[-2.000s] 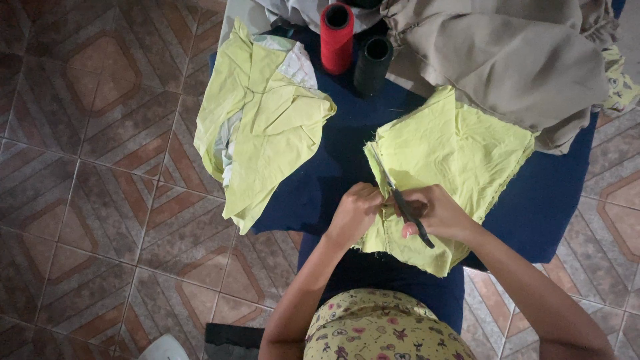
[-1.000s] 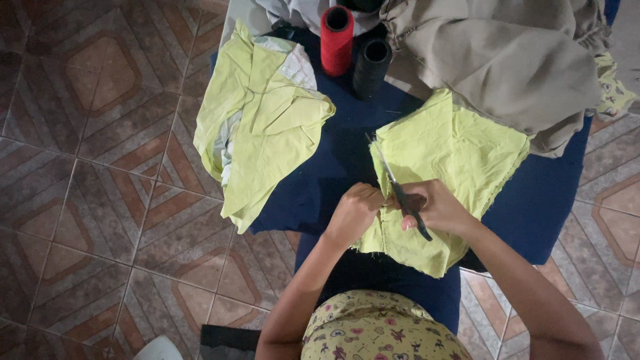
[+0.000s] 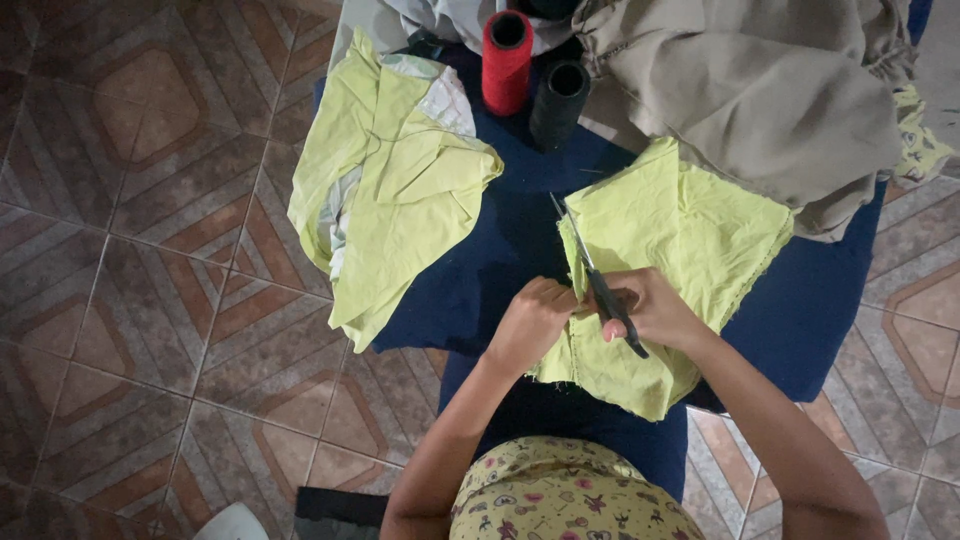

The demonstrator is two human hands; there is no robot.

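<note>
A piece of yellow-green fabric point(image 3: 735, 217) with frayed, stitched edges lies over dark blue cloth. My left hand point(image 3: 538, 315) pinches its left edge with bent fingers. Black-handled scissors point(image 3: 609, 300) are in my right hand point(image 3: 646, 304), their blades pointing up and left along that edge; how far the blades are parted is hard to tell. Both hands are close together, and the right one rests over the fabric. Farther left lies a second yellow-green cloth piece point(image 3: 420, 217), folded, with whitish patterned fabric showing and a loose dark thread on top.
A red thread cone point(image 3: 506, 71) and a dark thread cone point(image 3: 559, 105) stand beyond the fabric. Bunched grey-beige cloth point(image 3: 750, 97) covers the back right. Dark blue cloth point(image 3: 795, 315) spreads underneath. Tiled floor point(image 3: 150, 315) surrounds the work surface; a white object point(image 3: 232, 525) shows at the bottom left.
</note>
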